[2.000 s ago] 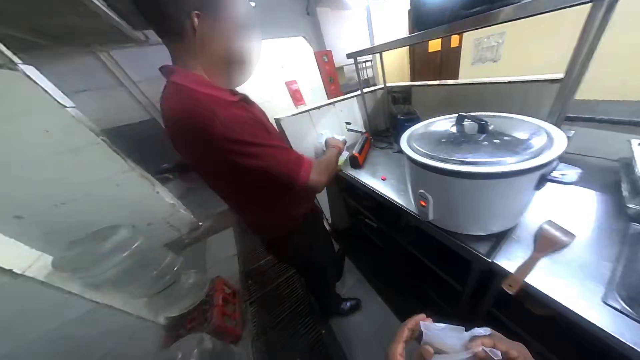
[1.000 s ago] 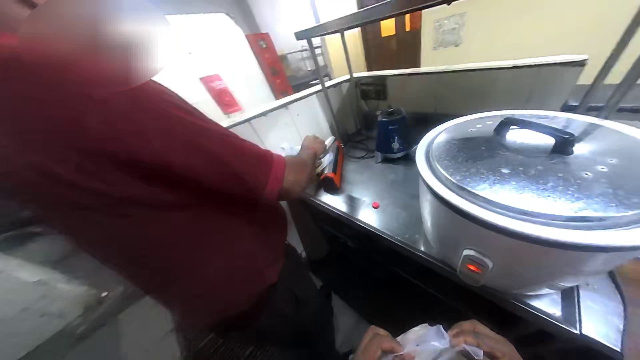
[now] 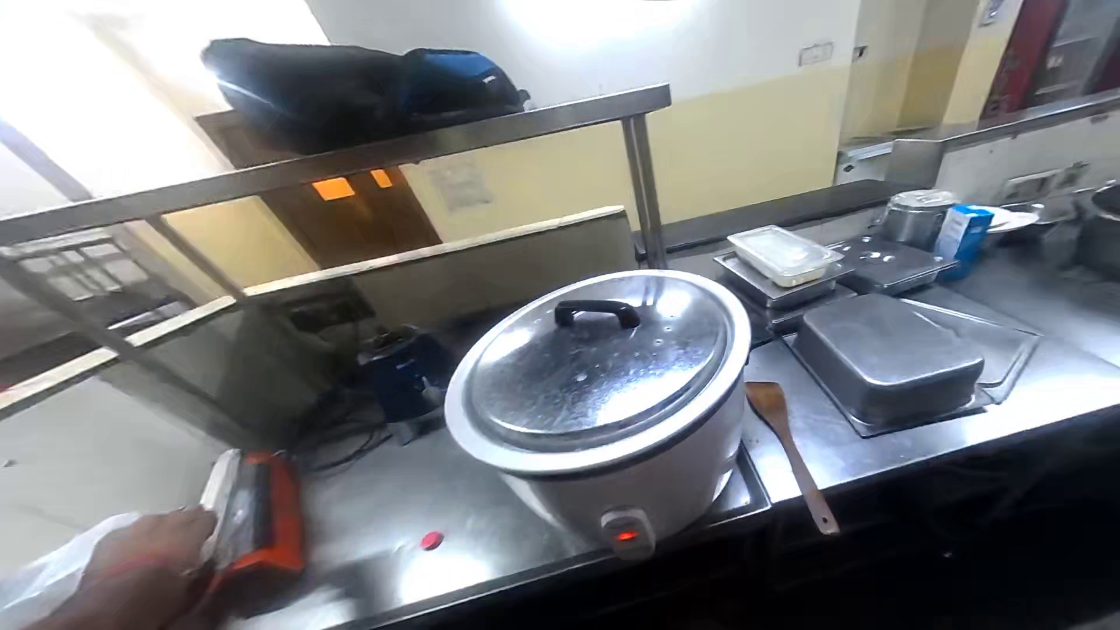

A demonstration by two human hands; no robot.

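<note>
Neither my left hand nor my right hand shows clearly in this view. At the lower left is a blurred hand that appears to be the co-worker's. It touches an orange and black bench-top device (image 3: 267, 516), and pale plastic film (image 3: 61, 564) lies beside the hand. A large white electric rice cooker (image 3: 582, 490) stands at the centre with its red light lit. Its metal lid (image 3: 560, 376), with a black handle, is on. Right of the cooker, a wooden spatula (image 3: 792, 446) lies with its handle end past the counter edge. A small red cap (image 3: 431, 540) rests on the counter.
Behind the cooker at left stands a dark blue appliance base (image 3: 402, 376) with a cable. At right are an upturned metal pan (image 3: 888, 337), a lidded plastic container (image 3: 783, 254) on metal pans, and a blue and white carton (image 3: 962, 236). A metal rail (image 3: 525, 122) runs above the counter.
The view has swung right and tilted. My hands, which held white plastic at the bottom edge, have left view. The co-worker's body is out of view too; the rice cooker's lid remains on.
</note>
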